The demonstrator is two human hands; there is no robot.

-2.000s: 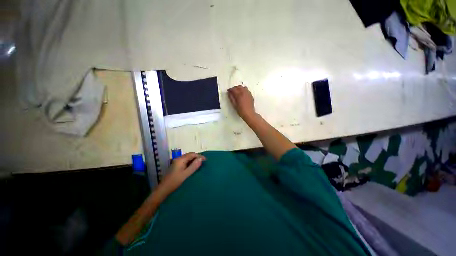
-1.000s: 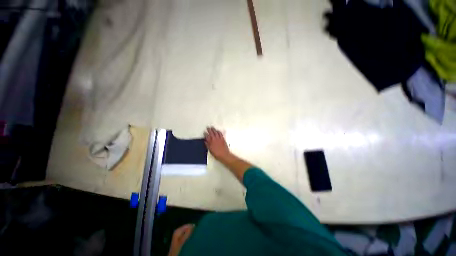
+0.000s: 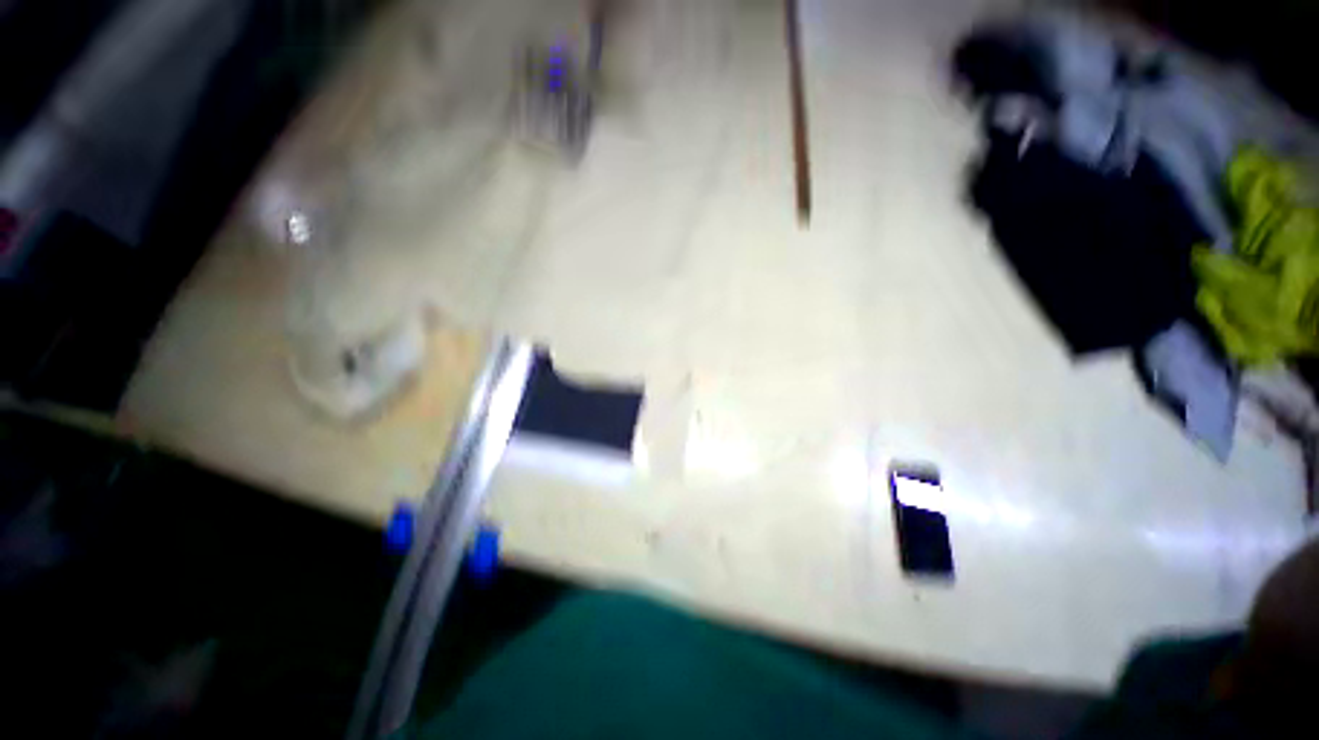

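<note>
The dark fabric piece (image 3: 586, 412) lies flat on the table, right of the silver rail (image 3: 460, 492), with a white strip (image 3: 567, 457) along its near edge. Blue blocks (image 3: 483, 549) sit either side of the rail near the table edge. Cream fabric (image 3: 355, 379) lies bunched left of the rail. The smartphone (image 3: 923, 523) lies right of the fabric piece. My right hand (image 3: 1287, 607) seems to be the blurred skin-coloured shape cut off by the right edge, beside a green sleeve; its fingers cannot be made out. My left hand is out of view.
A thin reddish-brown stick (image 3: 800, 123) lies at the back of the table (image 3: 781, 564). A blurred, boxy object with a blue light (image 3: 558, 101), possibly the end cutter, stands back left. Black, grey and neon yellow-green cloth (image 3: 1107, 246) is piled at the right.
The view has tilted and shifted, showing more of the far table. My right hand has left the dark piece and moved far right. My left hand has gone out of view.
</note>
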